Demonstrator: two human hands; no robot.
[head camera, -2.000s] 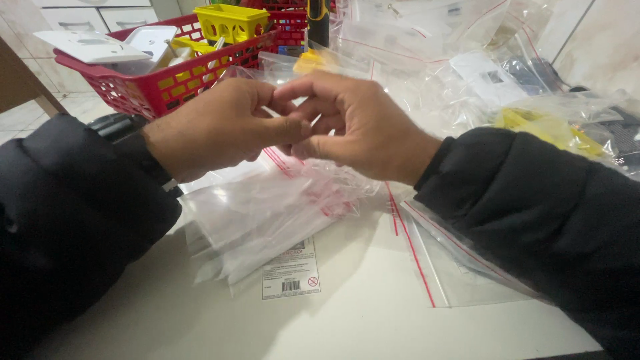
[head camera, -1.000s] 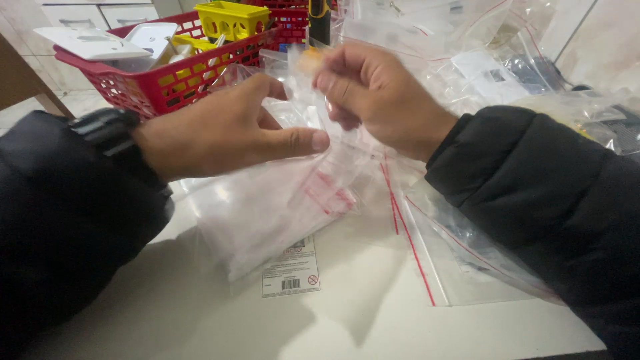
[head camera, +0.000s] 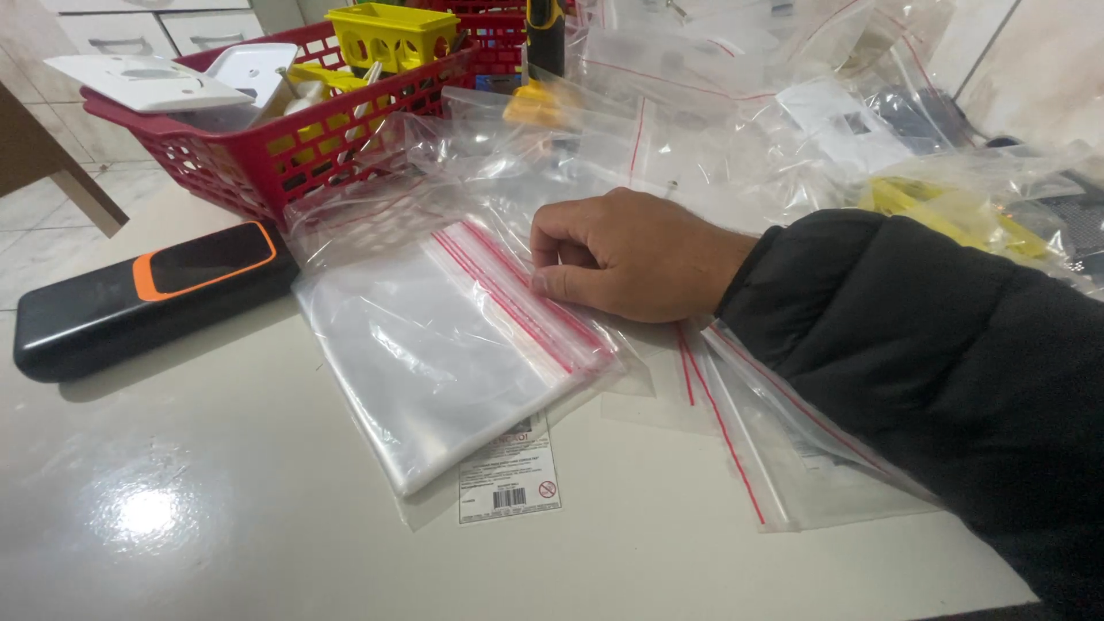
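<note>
My right hand (head camera: 634, 254) rests at the right edge of a stack of clear zip bags (head camera: 431, 345) with red seal lines, its thumb and fingers curled against the plastic; whether it pinches a bag cannot be told. The stack lies slanted inside a larger clear bag on the white table (head camera: 285, 517). From under it sticks out a printed label (head camera: 509, 479). Right of the stack, partly beneath my right forearm, is another red-lined zip bag (head camera: 776, 466). My left hand is out of view.
A black case with an orange-edged panel (head camera: 159, 297) lies at left. Behind it stands a red plastic basket (head camera: 207, 164) with white plates and a yellow plastic part (head camera: 392, 34). A black and yellow tool handle (head camera: 545, 43) stands upright at the back. Filled clear bags (head camera: 716, 129) cover the back right.
My left hand has left the view, and the black case now shows at left. My right hand has come down to the edge of the bag stack.
</note>
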